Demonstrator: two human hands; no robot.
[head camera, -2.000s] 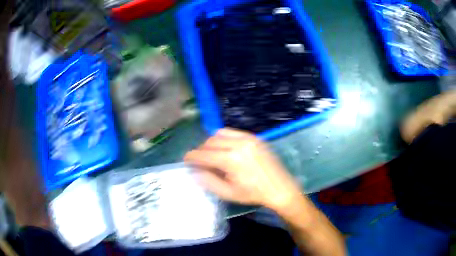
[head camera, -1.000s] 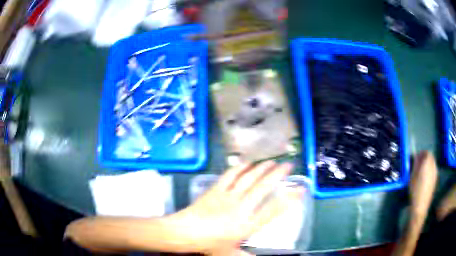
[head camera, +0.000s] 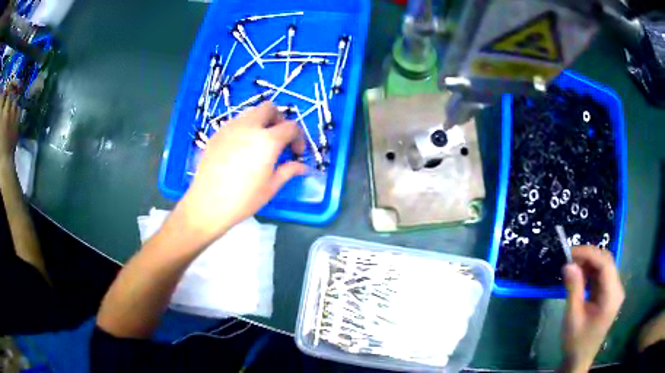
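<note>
My left hand (head camera: 240, 164) is over the blue tray of loose rods with dark ends (head camera: 332, 207). Its thumb and fingers are apart, with no part seen held. My right hand (head camera: 594, 291) is at the front edge of the blue tray of black rings (head camera: 502, 240). It holds a thin pale pin (head camera: 564, 242) between thumb and fingers, pointing up over the rings. Between the trays, the steel fixture block (head camera: 446, 149) sits on the press base plate (head camera: 423, 193), with a black ring (head camera: 438, 138) on it. The clear tub of pins (head camera: 306, 306) is in front.
The press head with a yellow warning label (head camera: 529, 40) overhangs the plate; its green column foot (head camera: 412, 73) is behind. White sheets (head camera: 226, 273) lie left of the tub. Another person's arm (head camera: 18, 197) is at far left. Part of another arm (head camera: 652, 334) shows at lower right.
The view has shifted and sharpened. My left hand has moved from in front of the press to the rod tray. My right hand now shows at the ring tray with a pin.
</note>
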